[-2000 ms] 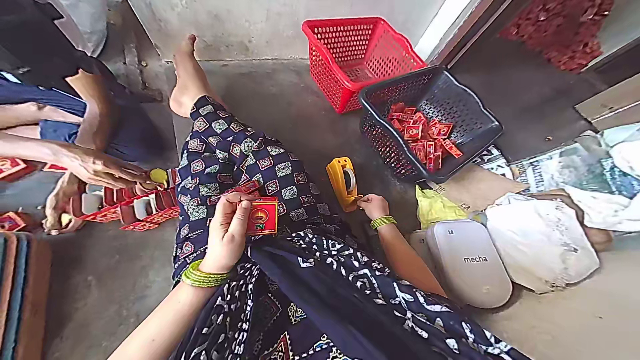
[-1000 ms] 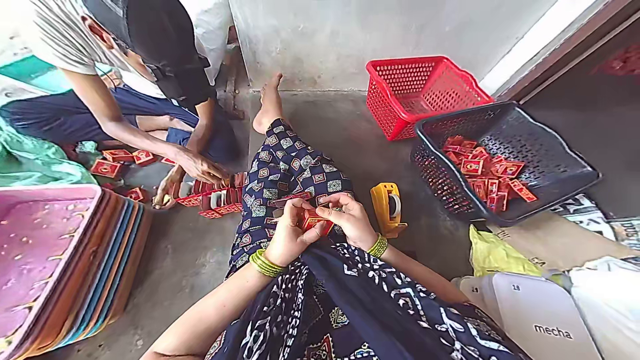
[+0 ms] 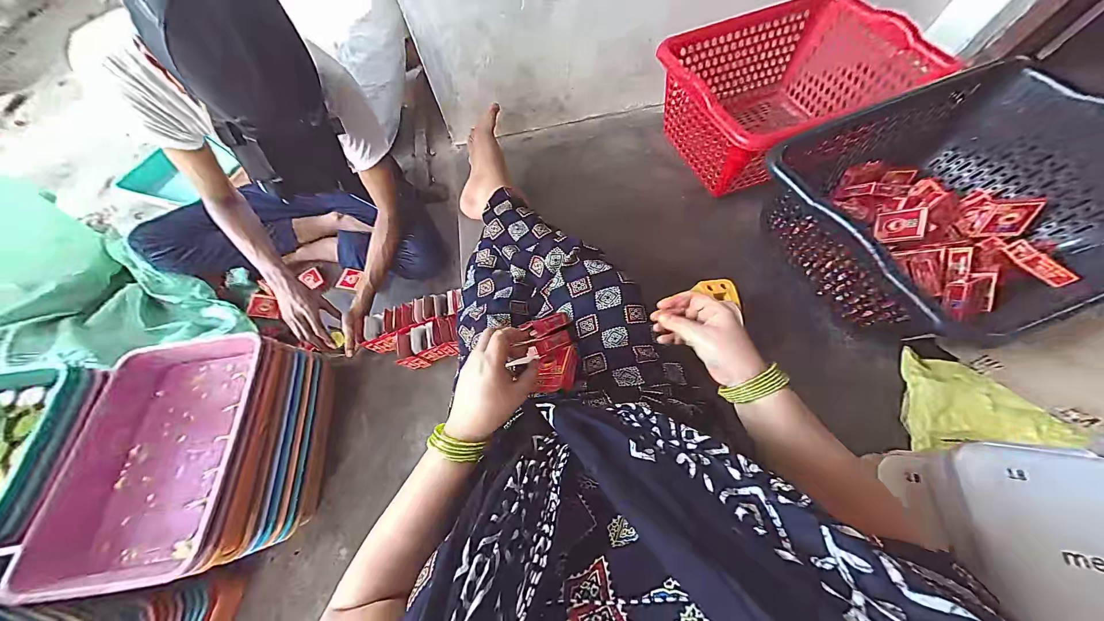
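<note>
My left hand holds a small red printed packet above my lap, its fingers at the packet's left side. Another red piece lies just behind it on the patterned cloth. My right hand is raised over my thigh to the right, thumb and fingertips pinched near each other; whether something thin is between them cannot be told. Directly behind that hand, on the floor, is a yellow tape dispenser, partly hidden. A black plastic basket at the right contains many red packets.
A co-worker's hands are at the rows of red packets on the floor at left. Stacked trays, a pink one on top, stand at lower left. A red basket is behind; a yellow-green bag and white appliance lie right.
One second ago both my hands were together at the red packet; my right hand has since moved away to the right, toward the tape dispenser. My left hand has kept the packet.
</note>
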